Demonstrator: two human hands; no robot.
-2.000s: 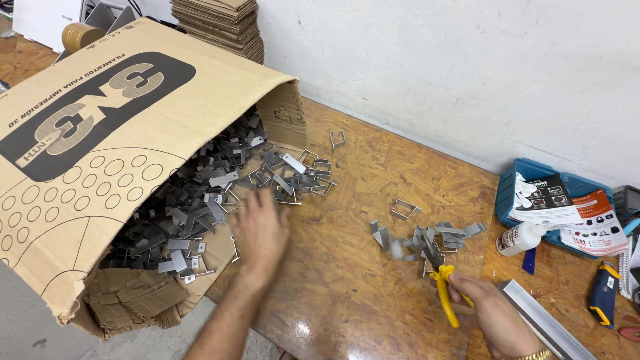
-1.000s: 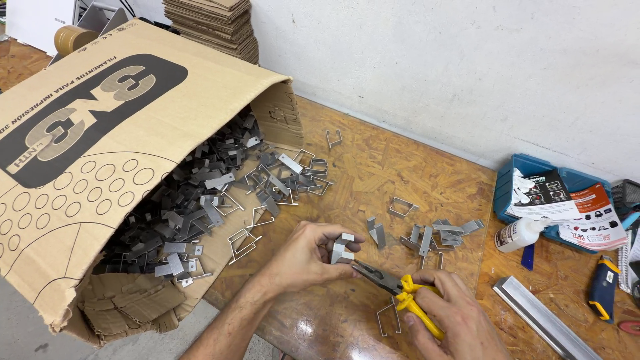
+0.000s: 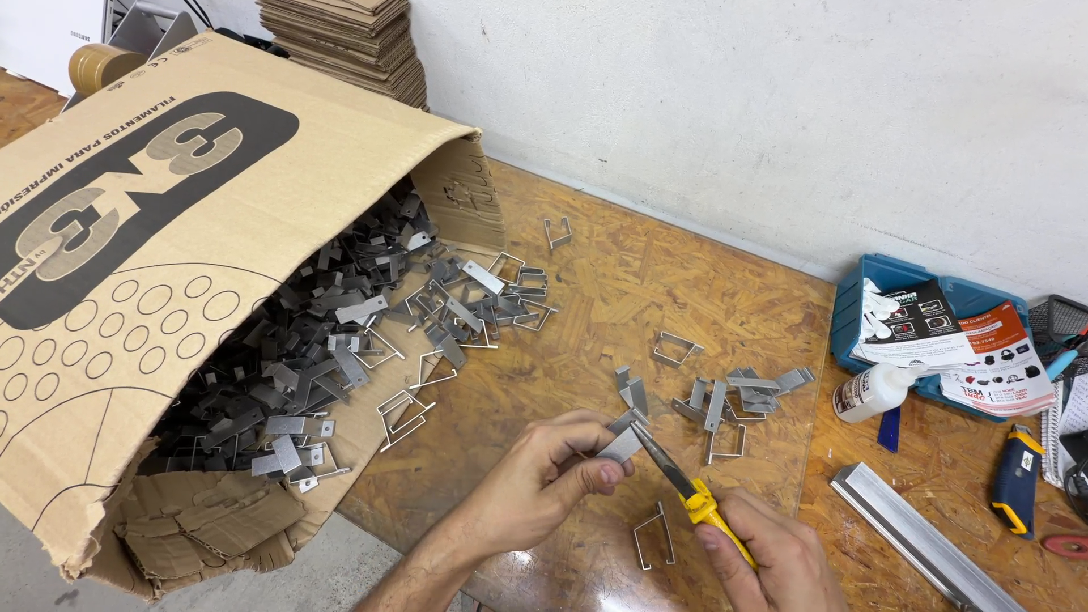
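Observation:
Between its thumb and fingers my left hand (image 3: 544, 480) holds a small bent metal bracket (image 3: 622, 445). Yellow-handled long-nose pliers (image 3: 701, 503) are in my right hand (image 3: 769, 552), their tips at the bracket's upper edge. Whether the jaws clamp the metal is hard to tell. A loose bracket (image 3: 653, 537) lies below the pliers. Beyond my hands is a small group of similar brackets (image 3: 718, 404). On the left, a cardboard box (image 3: 340, 127) on its side spills a large heap of brackets (image 3: 306, 365) onto the wooden bench (image 3: 595, 289).
At the right stand a blue bin (image 3: 850, 297) with leaflets and a white bottle (image 3: 875, 393). Nearer are a metal bar (image 3: 926, 540) and a blue-and-yellow utility knife (image 3: 1017, 480). Behind the box is a stack of cardboard (image 3: 357, 42), against the white wall (image 3: 722, 110).
My left hand has left the heap's edge and now holds a bracket in front of me. The pliers, earlier over the small group, have come to that bracket.

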